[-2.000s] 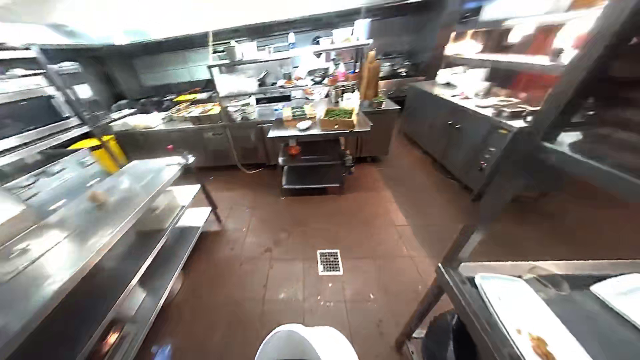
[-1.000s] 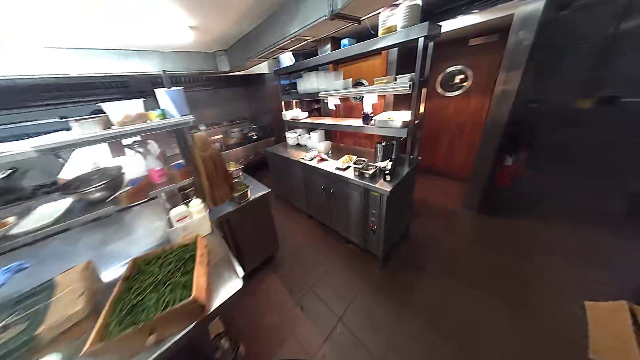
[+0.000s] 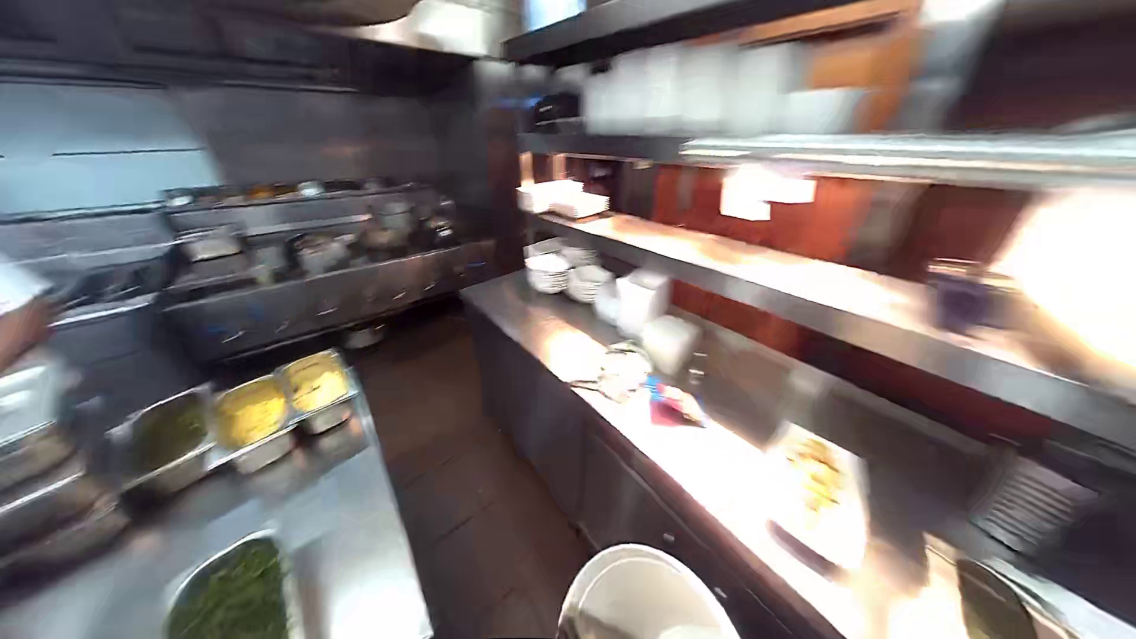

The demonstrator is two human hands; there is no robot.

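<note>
Neither of my hands shows in the head view. At the bottom edge is the rim of a white bucket [image 3: 648, 599], cut off by the frame; what holds it is hidden. Left of it is a steel counter [image 3: 351, 532] bearing a metal pan of chopped greens [image 3: 235, 595]. Farther along it are metal pans of yellow food [image 3: 253, 413] and pale yellow food [image 3: 317, 383], beside a pan of dark green food [image 3: 171, 430]. To the right, a lit steel pass counter [image 3: 701, 457] holds a white tray of food [image 3: 816, 484].
A blurred forearm [image 3: 22, 333], apparently another person's, enters at the left edge. A tiled floor aisle [image 3: 444, 479] runs between the counters toward a cooking range [image 3: 328, 297]. Stacked white bowls [image 3: 568, 275] stand under the heated shelf [image 3: 754, 271].
The view has swung and moved much nearer the pass counter and range. The white bucket, visible two seconds ago and out of view one second ago, shows at the bottom again.
</note>
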